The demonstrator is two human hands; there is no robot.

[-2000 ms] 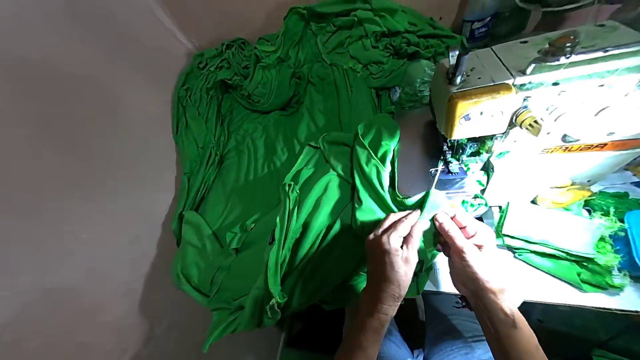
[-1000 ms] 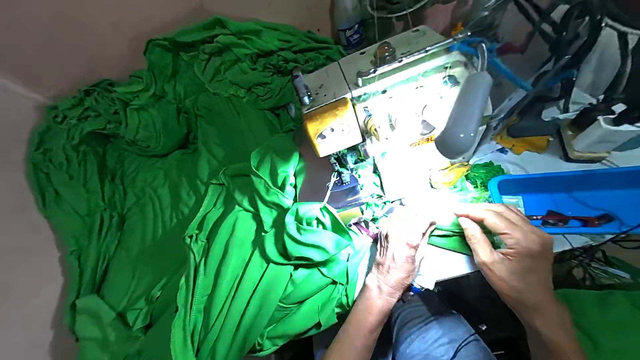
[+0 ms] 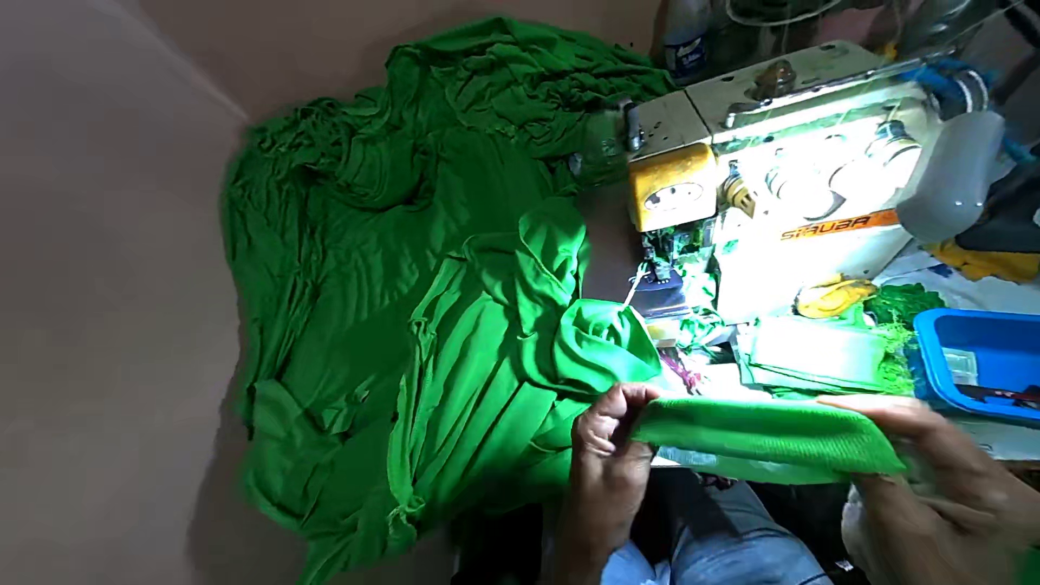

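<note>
My left hand (image 3: 609, 467) pinches one end of a folded strip of green ribbed fabric (image 3: 764, 439). The other end is between the fingers and thumb of my right hand (image 3: 934, 471), which looks slightly blurred. The strip spans level between both hands, over my lap and the table's front edge. Just behind my left hand lies bunched light-green cloth (image 3: 605, 345), reaching the needle area of a sewing machine (image 3: 666, 260). A large heap of darker green fabric (image 3: 390, 236) spreads to the left.
Folded green pieces (image 3: 812, 353) lie on the machine table, with a blue plastic tray (image 3: 934, 357) at the right holding a dark-handled tool. A yellow cloth (image 3: 835, 297) and a lamp head (image 3: 952, 175) are near the machine. Behind it stands a bottle (image 3: 685, 41).
The ribbed strip is now held up between both hands; two seconds ago they were at the light-green cloth near the needle. One second ago my right hand was over the folded pieces.
</note>
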